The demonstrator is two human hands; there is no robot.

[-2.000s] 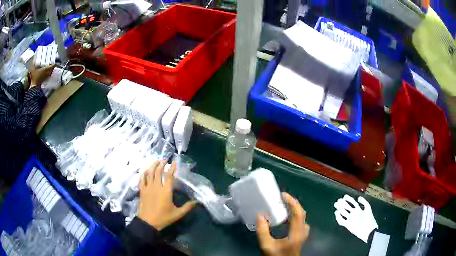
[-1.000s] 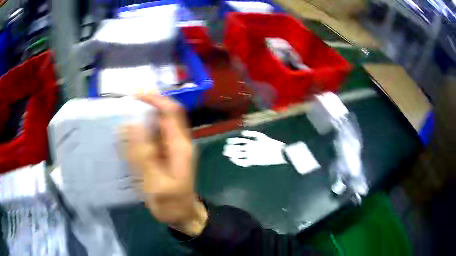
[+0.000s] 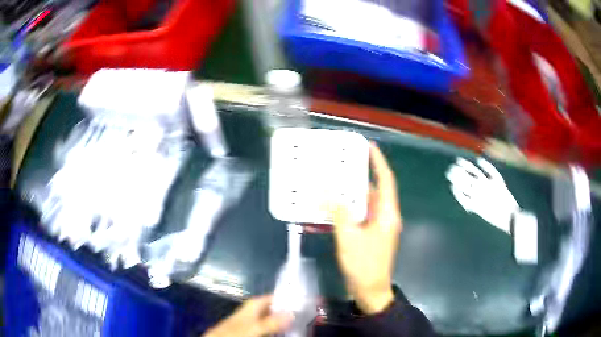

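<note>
A white power strip (image 3: pixel 316 172) is held upright above the bench, its face with small dark slots towards me. My right hand (image 3: pixel 372 230) grips its right side and lower right corner. Its cord hangs down in a clear plastic bag (image 3: pixel 296 289). My left hand (image 3: pixel 254 319), cut off by the bottom edge and blurred, holds that bagged cord. More white power strips (image 3: pixel 135 92) stand in a row on the left of the bench, their bagged cords (image 3: pixel 109 184) spread towards me.
A clear bottle (image 3: pixel 285 99) stands behind the held strip. A blue bin (image 3: pixel 369 59) and red bins (image 3: pixel 151 46) are at the back. A white glove (image 3: pixel 484 191) and small white card (image 3: pixel 525 237) lie right. A bagged strip (image 3: pixel 573 197) is far right; a blue tote (image 3: pixel 72 289) is lower left.
The view has swung back left from the right end of the bench. The held strip now shows its slotted face. My left hand has come back into view on the bagged cord.
</note>
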